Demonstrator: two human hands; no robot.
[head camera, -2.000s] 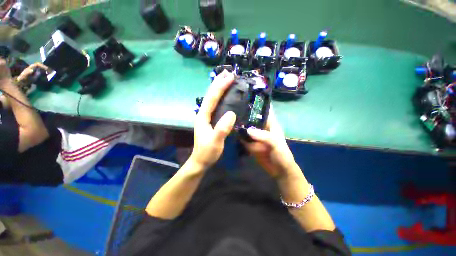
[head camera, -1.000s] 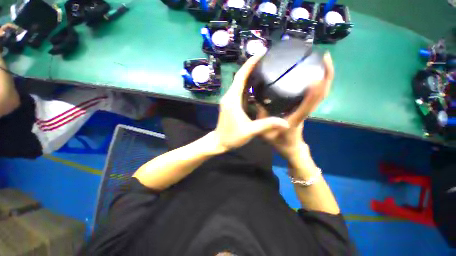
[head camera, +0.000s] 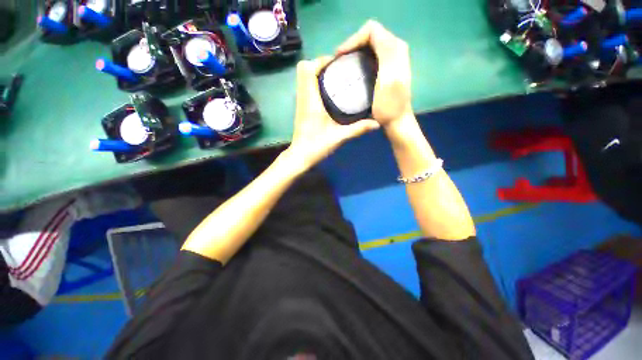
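A closed unit (head camera: 348, 83) with a black rim and a pale round face turned up is held between both hands over the bench's front edge. My left hand (head camera: 317, 116) presses on its left side. My right hand (head camera: 391, 77) wraps its right side and top. Front housings with white discs and blue batteries, one of them this front housing (head camera: 224, 116), stand in uneven rows on the green bench (head camera: 63, 155) to the left. The unit's underside is hidden.
A heap of wired units (head camera: 556, 46) lies at the bench's upper right. Below are a red stool (head camera: 556, 169), a purple crate (head camera: 577, 299) and a grey mesh basket (head camera: 144, 256). A seated person's white trouser leg (head camera: 35, 242) shows at lower left.
The view has swung right, bringing the purple crate in. The open shell with a green board, seen in the hands earlier, has given way to a closed unit with its pale face up.
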